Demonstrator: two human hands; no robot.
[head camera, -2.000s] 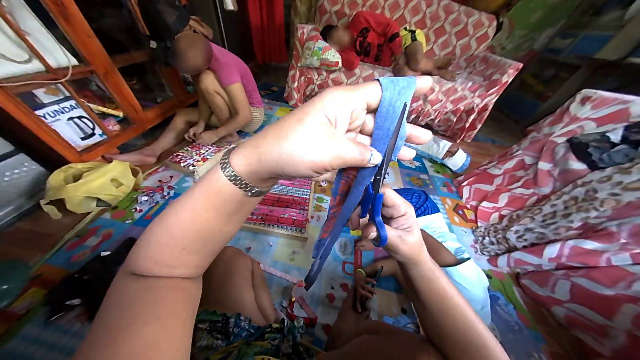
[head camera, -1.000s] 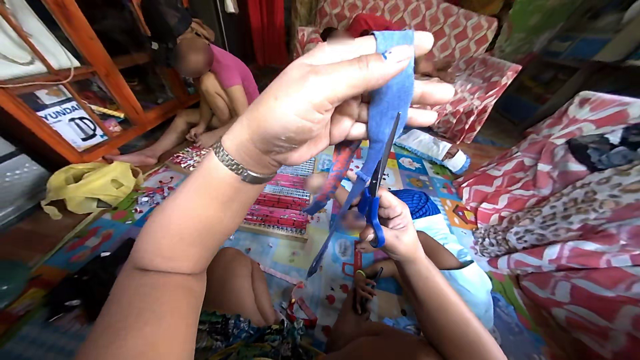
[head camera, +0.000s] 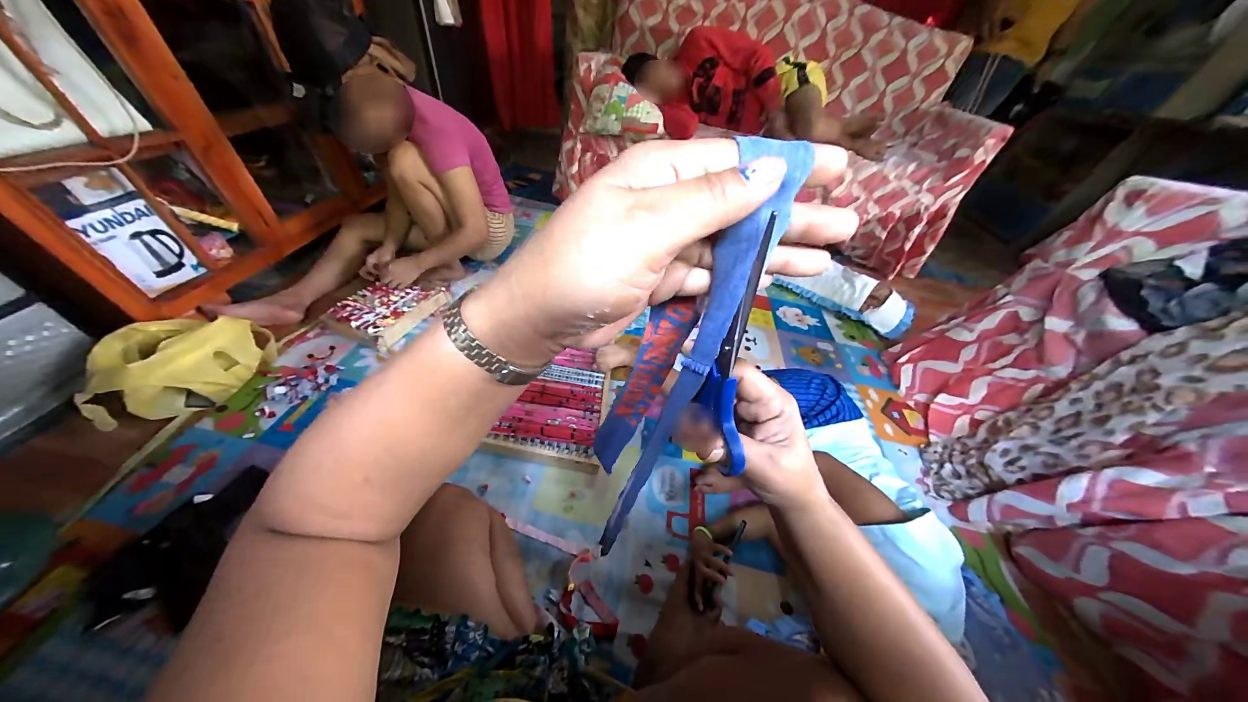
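My left hand (head camera: 624, 234), with a metal watch band at its wrist, pinches the top of a long blue fabric strip (head camera: 733, 283) between thumb and fingers. The strip hangs down, and a part of it bears red print. My right hand (head camera: 770, 429) holds scissors with blue handles (head camera: 726, 419), their dark blades pointing up along the strip just below my left fingers. How far the blades are apart is hard to tell. Below and behind the cloth, a wooden frame with pink and red woven strips (head camera: 551, 405) lies on the patterned mat.
A person (head camera: 458, 156) sits at the left over a second frame (head camera: 380, 307). Another lies on the patterned sofa (head camera: 936, 156). Close below my right arm is a person in light blue (head camera: 912, 546). A yellow plastic bag (head camera: 171, 366) lies at the left; draped cloth (head camera: 1102, 390) stands at the right.
The blue strip has changed its hang, and its red-printed part now shows more plainly beside the scissors. My left hand has come down a little since one second ago.
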